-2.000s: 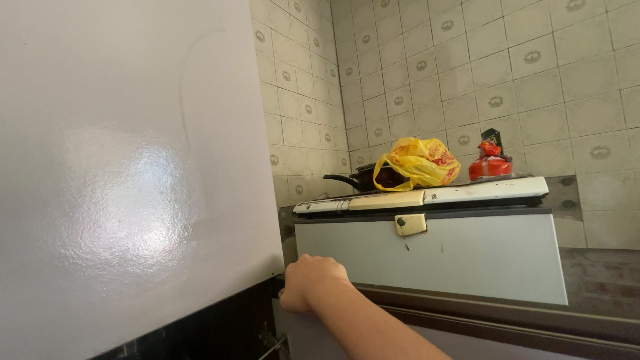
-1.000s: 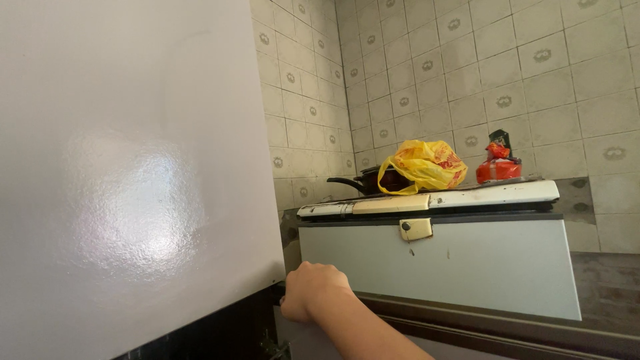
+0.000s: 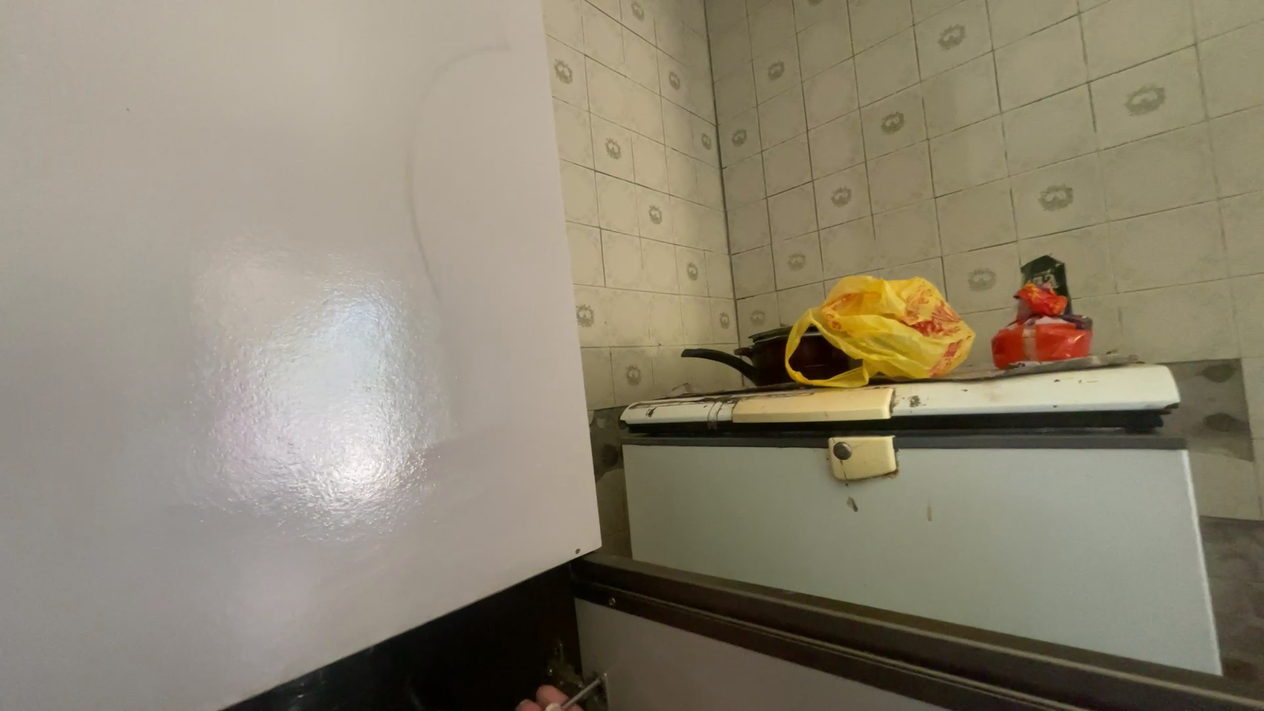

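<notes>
At the bottom edge of the head view show a few fingertips [image 3: 543,700], which look like those of my left hand, closed on a thin metal rod [image 3: 585,688]. The rod slants up to the right, its end at a small metal fitting [image 3: 563,664] beside the inner edge of a dark-framed white panel [image 3: 711,657]. The rest of this hand and of the rod is out of frame. My right hand is not in view. A large glossy white panel [image 3: 296,296] fills the left side above the fingers.
Beyond the dark frame stands a white chest freezer [image 3: 918,553] with a cream lock plate [image 3: 862,459]. On its lid [image 3: 1037,390] are a dark pan [image 3: 760,360], a yellow plastic bag [image 3: 889,331] and a red package [image 3: 1042,341]. Tiled walls [image 3: 839,197] meet behind.
My right hand, which rested on the corner of the dark frame under the large panel, has left the view. Fingertips on the metal rod now show at the bottom edge.
</notes>
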